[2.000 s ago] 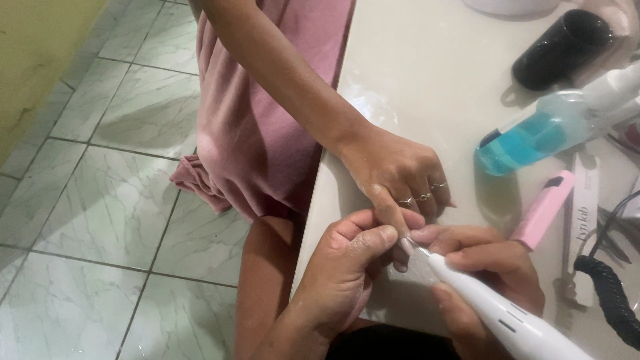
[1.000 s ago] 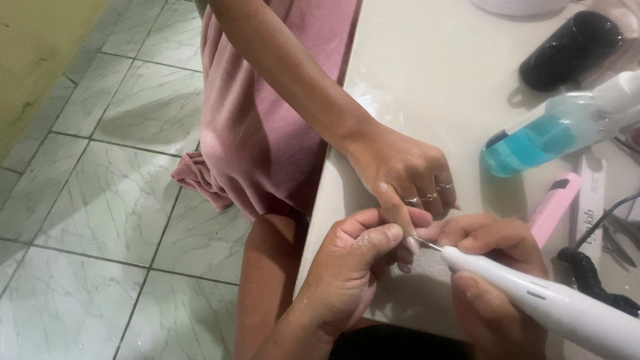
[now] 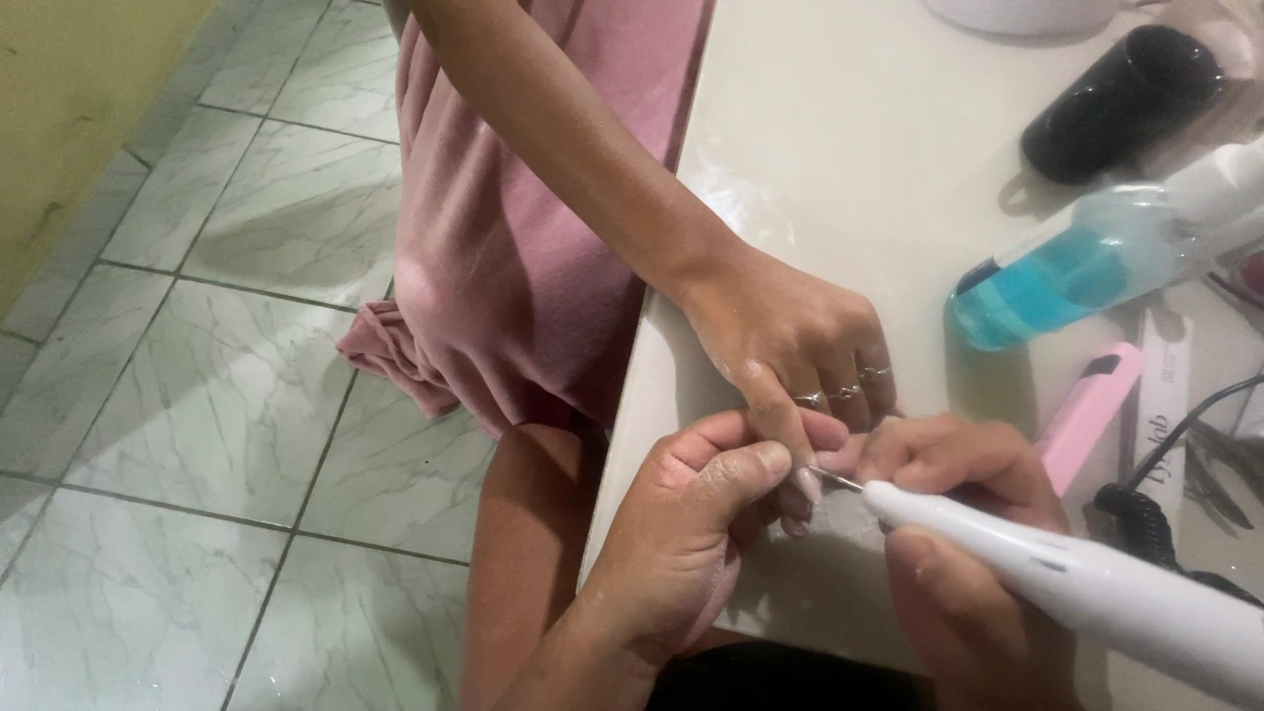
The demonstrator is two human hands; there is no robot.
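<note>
My left hand [image 3: 691,513] grips a finger of another person's hand [image 3: 790,316], thumb on top, above the table's near edge. That hand wears several thin rings and rests palm down, with a long pale nail on the held finger. In my right hand [image 3: 968,553] is a white electric nail drill [image 3: 1047,563], held like a pen. Its thin metal bit [image 3: 834,478] points left and meets the base of the nail or the skin beside it; exact contact is too small to tell. My right fingertips lie close to the other person's fingers.
On the white table [image 3: 839,128] lie a spray bottle of blue liquid [image 3: 1066,267], a black cylinder [image 3: 1121,104], a pink tool [image 3: 1091,415], a nail file [image 3: 1163,415], metal nippers [image 3: 1215,474] and a coiled black cord [image 3: 1136,518]. Pink cloth [image 3: 523,247] covers the person's lap at left.
The drill has shifted and turned slightly in my right hand, its bit staying near the nail. My left hand keeps its hold on the finger.
</note>
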